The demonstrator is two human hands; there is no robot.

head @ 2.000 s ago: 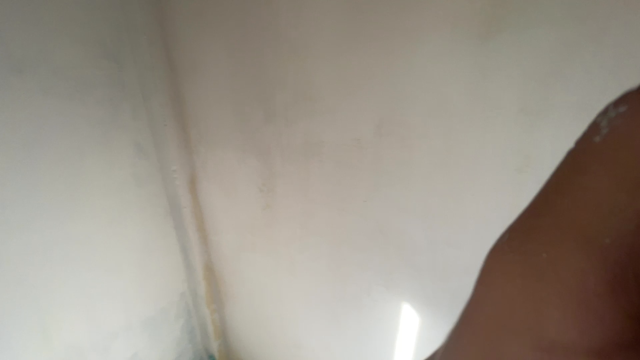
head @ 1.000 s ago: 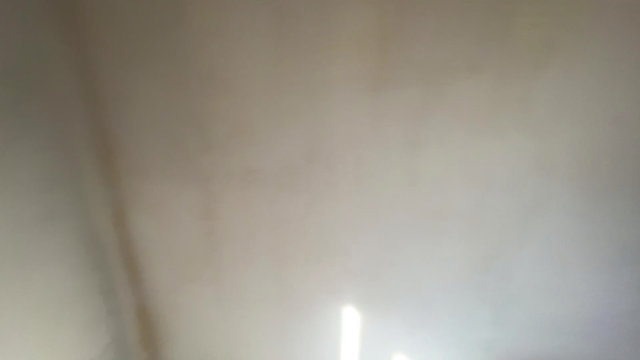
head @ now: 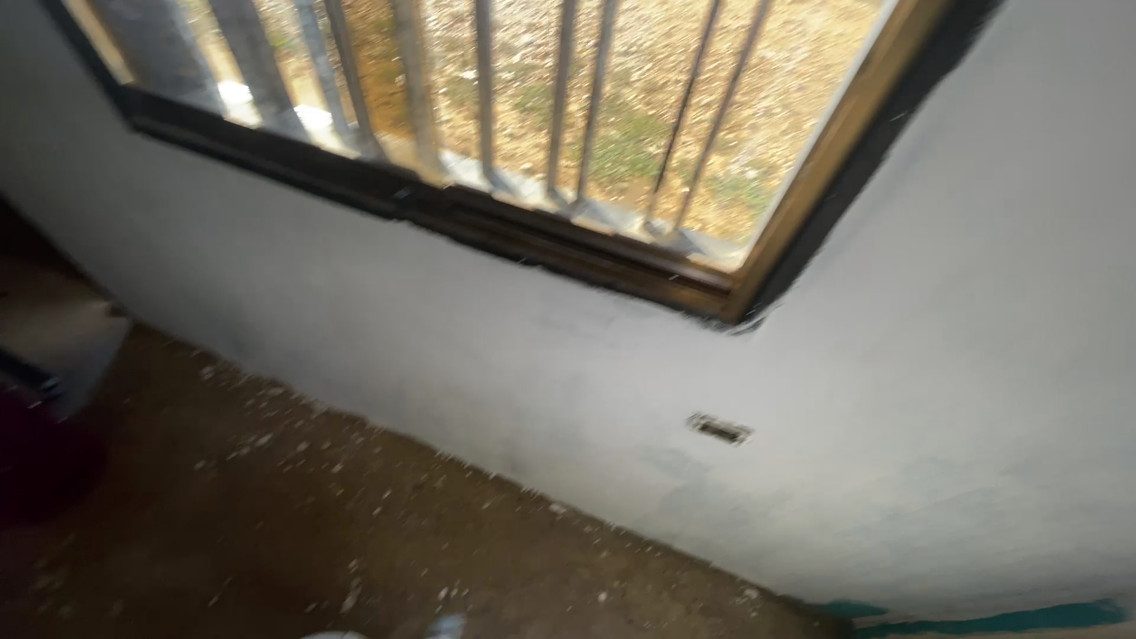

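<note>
Neither my left hand nor my right hand is in the head view, so what they hold is hidden. A pale plastered wall (head: 426,337) fills much of the picture, tilted and somewhat blurred. Set into it is a window with a brown frame (head: 568,244), and several metal bars (head: 484,98) stand across it. Below the window's right corner, a small rectangular electrical box opening (head: 721,429) shows in the wall. Teal paint (head: 1003,619) marks the wall's foot at lower right.
The brown floor (head: 293,515) is scattered with white flecks. At the left edge are a pale, flat object (head: 58,328) and a dark red shape (head: 44,457), both too blurred to name. Two small whitish things (head: 445,627) show at the bottom edge.
The view has swung from a wall corner to the window and floor. An arm seen at the right two seconds ago is out of view.
</note>
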